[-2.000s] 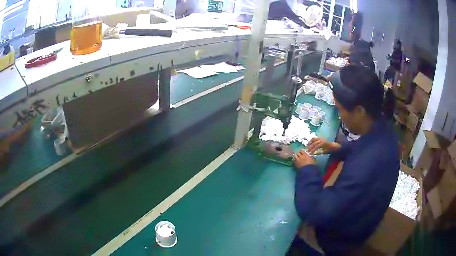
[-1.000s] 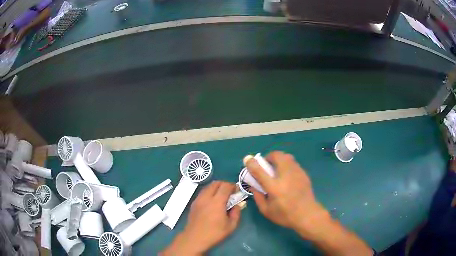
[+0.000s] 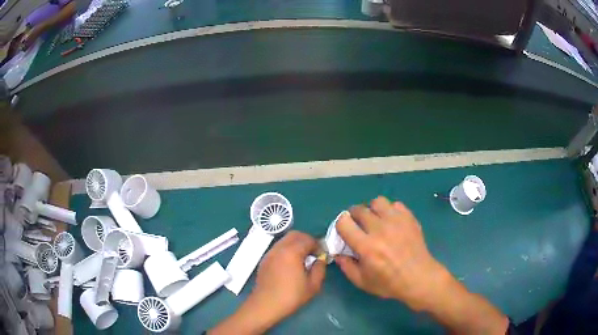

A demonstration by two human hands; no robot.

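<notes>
My left hand and my right hand meet over the green tabletop and hold one white fan housing between them. My right hand covers most of its round head. My left fingers pinch near its handle, which is mostly hidden. Whether a motor unit is inside cannot be seen. One motor unit stands on the table to the right, with a thin dark lead. Another fan housing lies just left of my hands, its slotted grille showing.
Several white fan housings lie heaped at left, beside a cardboard carton full of housings. A pale edge strip separates the tabletop from the dark green conveyor belt. A person's dark sleeve shows at the right edge.
The view has swung from a neighbouring worker down to my own table. Since one second ago, my right hand has closed further over the housing head, and the fingers of both hands are closer together.
</notes>
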